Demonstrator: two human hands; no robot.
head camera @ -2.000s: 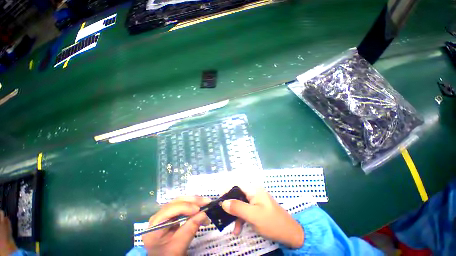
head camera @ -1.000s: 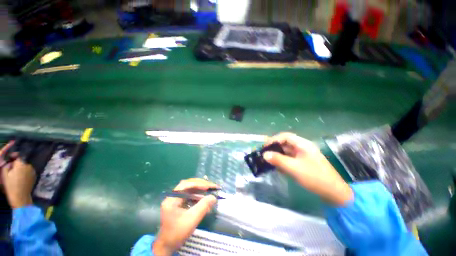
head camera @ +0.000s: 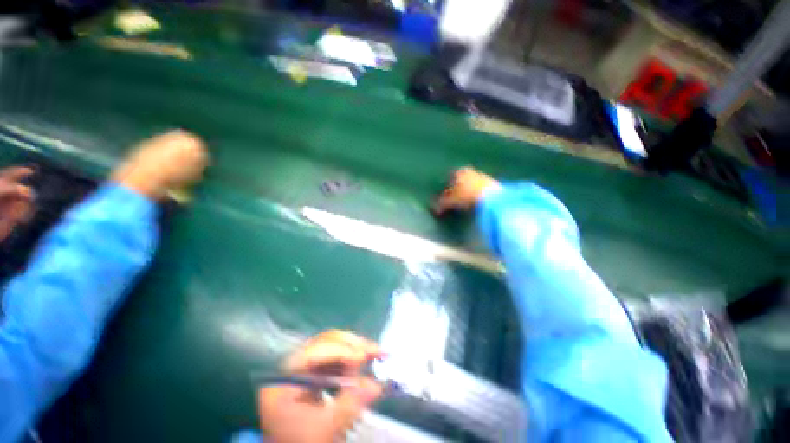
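Observation:
My left hand (head camera: 320, 389) is low in the middle, holding tweezers (head camera: 299, 379) like a pen. My right hand (head camera: 468, 189) is stretched forward over the green surface, its fingers closed around a dark, blurred piece, the black plastic housing (head camera: 443, 208). Whether the housing touches the surface cannot be told. Another black housing (head camera: 339, 186) lies to the left of my right hand. White dot sheets (head camera: 472, 402) lie to the right of and below my left hand. The clear tray (head camera: 420, 316) is beyond them, partly glaring.
A neighbour's blue-sleeved arm (head camera: 82, 277) reaches in from the left. White edging strips (head camera: 364, 234) lie beyond the clear tray. A bag of black parts (head camera: 702, 355) lies at right, beside my right sleeve. A dark stack with a white-framed sheet (head camera: 520, 86) stands across the line.
My right hand has moved forward, away from the tray, with the housing. My left hand stays low with the tweezers. The neighbour's arm has reached forward. The view has tilted.

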